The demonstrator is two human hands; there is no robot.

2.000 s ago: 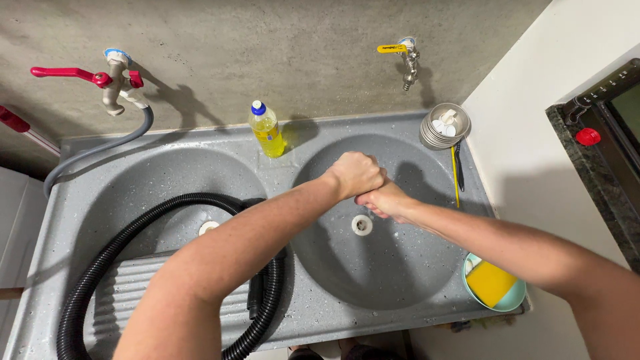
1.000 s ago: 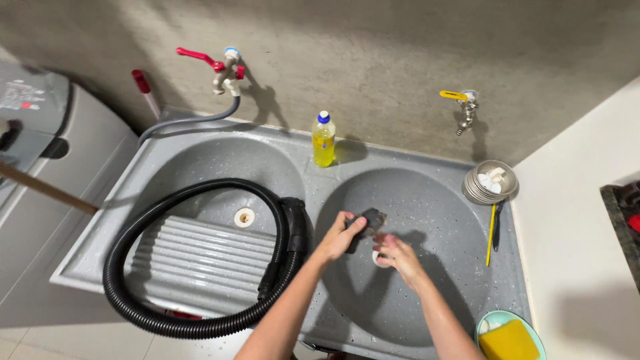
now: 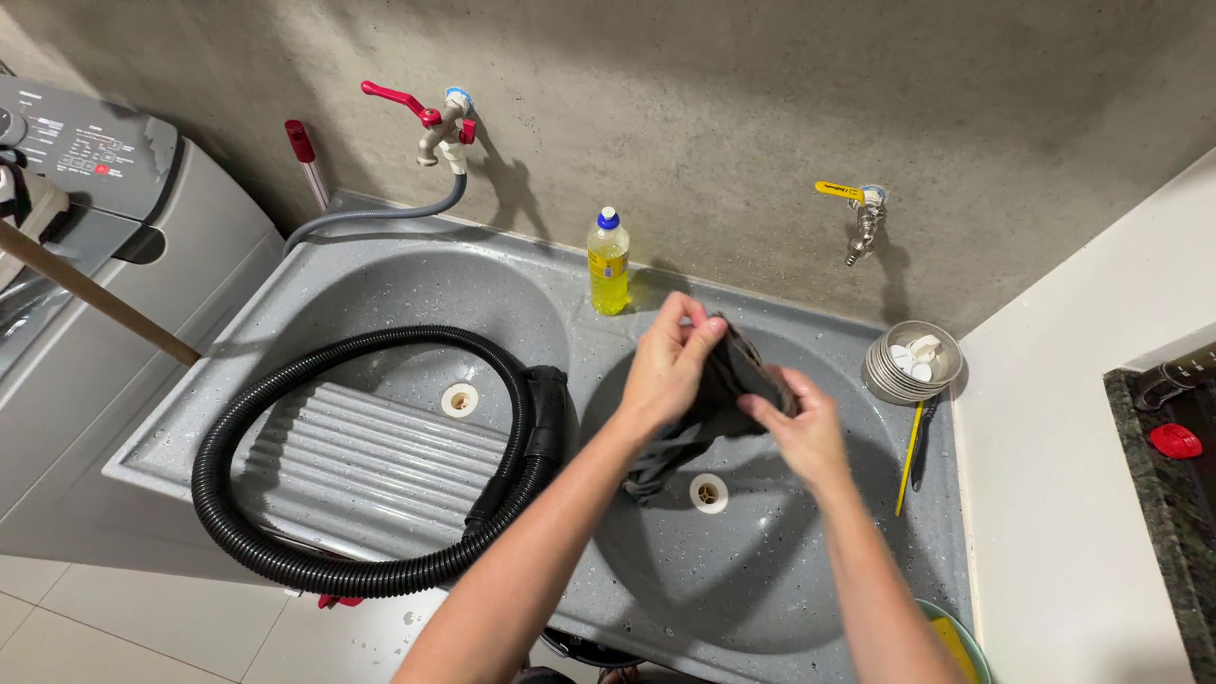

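A dark grey cloth [image 3: 712, 404] hangs opened out over the right basin of the double laundry sink [image 3: 741, 589]. My left hand [image 3: 673, 356] pinches its upper edge between thumb and fingers. My right hand [image 3: 800, 423] grips the same cloth lower down and to the right. The cloth's lower part droops toward the basin's left wall, left of the white drain [image 3: 709, 494]. Behind my left hand, a bottle of yellow liquid [image 3: 609, 266] with a blue cap stands on the sink's back ledge.
A black corrugated hose [image 3: 223, 494] loops over the left basin and ribbed washboard [image 3: 370, 465]. Stacked bowls [image 3: 879, 375], a yellow stick [image 3: 909, 456] and a green dish with a yellow sponge [image 3: 955, 646] line the right side. Two taps [image 3: 439, 128] [image 3: 866, 223] project from the wall. A washing machine [image 3: 171, 209] stands left.
My hands were clenched together two seconds ago, then held a bunched dark thing lower over the basin. Now they are apart, with the cloth spread between them. The view has swung left.
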